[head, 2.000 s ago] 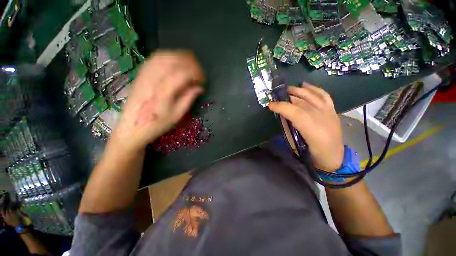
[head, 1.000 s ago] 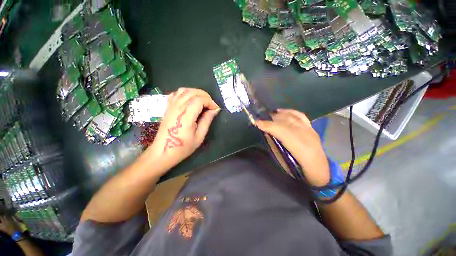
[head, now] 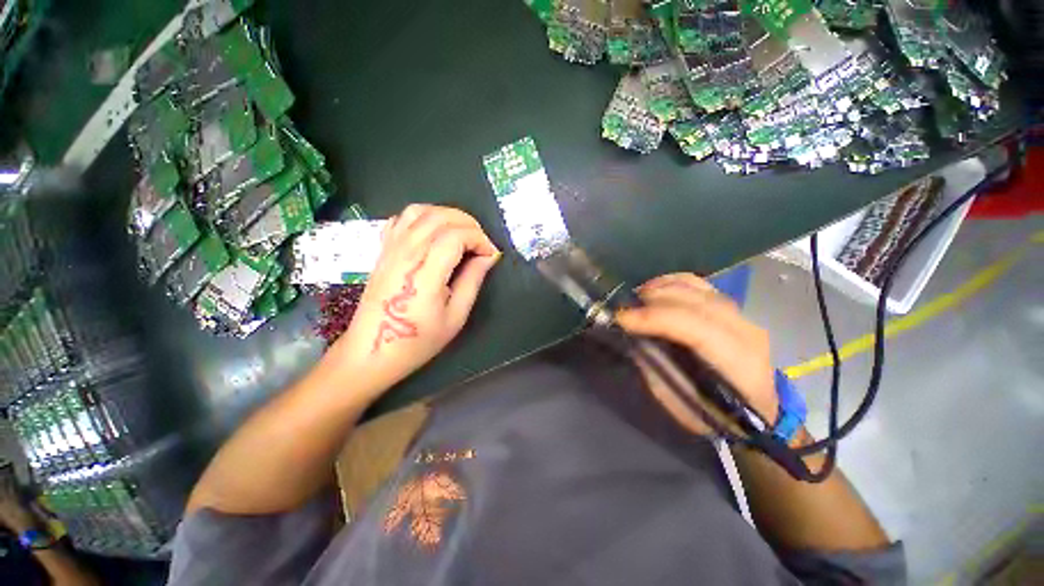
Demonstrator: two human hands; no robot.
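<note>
A single circuit board (head: 524, 197), green at its far end and silver-white nearer me, lies flat on the dark mat. My right hand (head: 698, 343), with a blue wrist strap (head: 790, 405), holds the soldering iron (head: 586, 300); its blurred front end is at the board's near end. My left hand (head: 426, 275) rests left of the board with thumb and forefinger pinched together; whatever is between the fingertips is too small to tell. A pale board (head: 332, 252) lies partly under this hand. The red component pile (head: 334, 311) is mostly hidden by the hand.
Overlapping boards (head: 218, 160) stand at the left, and more boards (head: 778, 92) fan out at the far right. A white tray (head: 904, 300) sits beyond the bench edge, near the looping black cable (head: 879, 343). Another person's hand (head: 21, 512) shows at the lower left edge.
My left hand moved right and down from over the pile, then stayed nearly still. The board was moved left and now lies apart from my right hand, which has drawn back toward me with the iron.
</note>
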